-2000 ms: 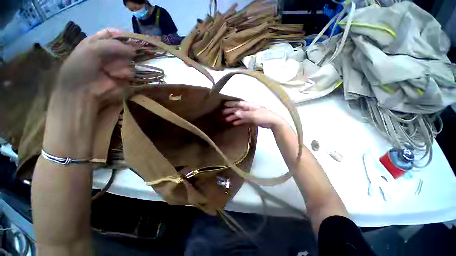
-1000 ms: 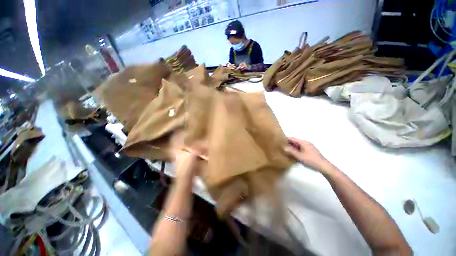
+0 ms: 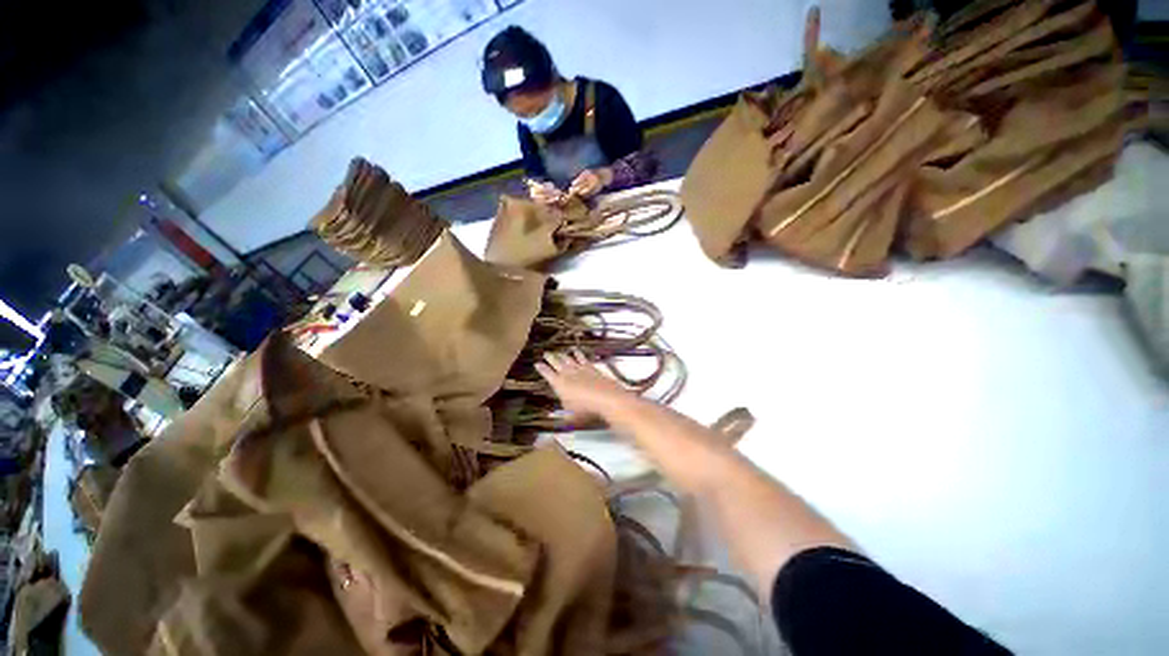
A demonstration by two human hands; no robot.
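Several brown bags [image 3: 372, 500] lie bunched and creased in the lower left, close to me. Behind them is a heap of brown bags [image 3: 442, 320], the top one with a tiny pale label. Their brown handles [image 3: 622, 314] stick out to the right. My right hand [image 3: 577, 387] reaches in from the lower right and rests at the heap's right edge by the handles, fingers apart, with nothing visibly held. My left hand is not in view; the near brown bags may cover it.
A person [image 3: 564, 122] in a cap and mask sits across the white table [image 3: 872, 449], hands on a brown bag [image 3: 523, 231]. A large brown bag heap [image 3: 897, 154] lies at the far right, beside pale bags [image 3: 1083, 218]. A bundle of brown bags [image 3: 378, 218] stands farther back.
The view has turned left. The brown bag that was between both hands has gone down to the left, among the near bags. My right hand has let go and moved to the heap's handles.
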